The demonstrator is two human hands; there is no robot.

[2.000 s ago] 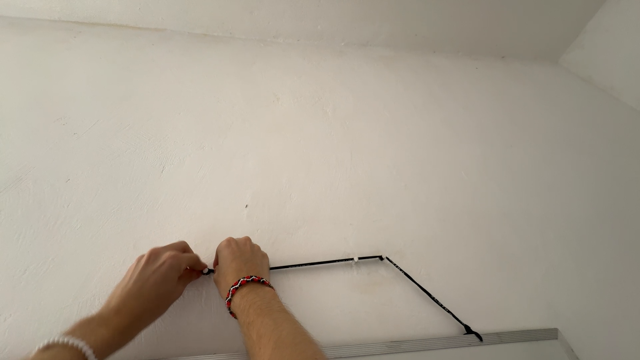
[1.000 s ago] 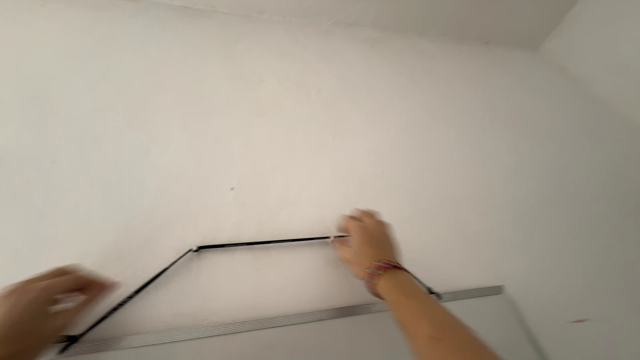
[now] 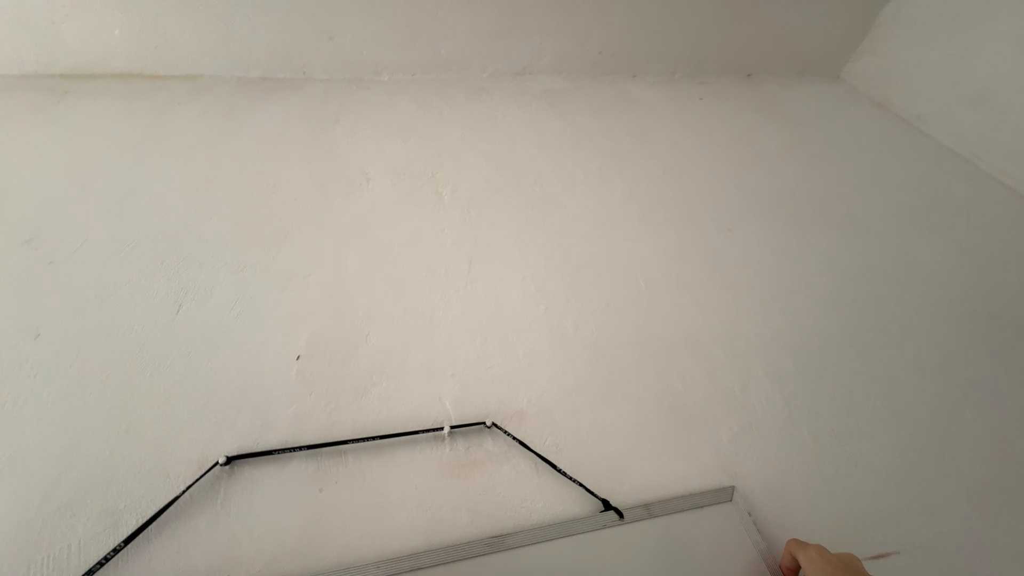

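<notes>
A black strap with white lettering (image 3: 352, 442) runs over a left wall peg (image 3: 224, 461) and a right wall peg (image 3: 489, 423), both pale. Its right end is knotted at the ribbed metal frame (image 3: 680, 506) of a white board (image 3: 624, 552), which tilts up to the right. The strap's left end leaves the view at the bottom. My right hand (image 3: 820, 558) is at the board's right side edge, fingers bent against the frame; its lower part is cut off, so its hold cannot be told. My left hand is out of view.
Behind the board is a rough white wall (image 3: 520, 240), meeting the ceiling (image 3: 448, 36) above and another surface at the upper right. Between the pegs, a small white plug or peg (image 3: 446, 431) sits at the strap. A small dark mark (image 3: 298, 358) is higher up.
My right hand has left the strap and moved right and down to the board's side edge. My left hand has gone out of view. The strap, held two seconds ago, now rests on both pegs.
</notes>
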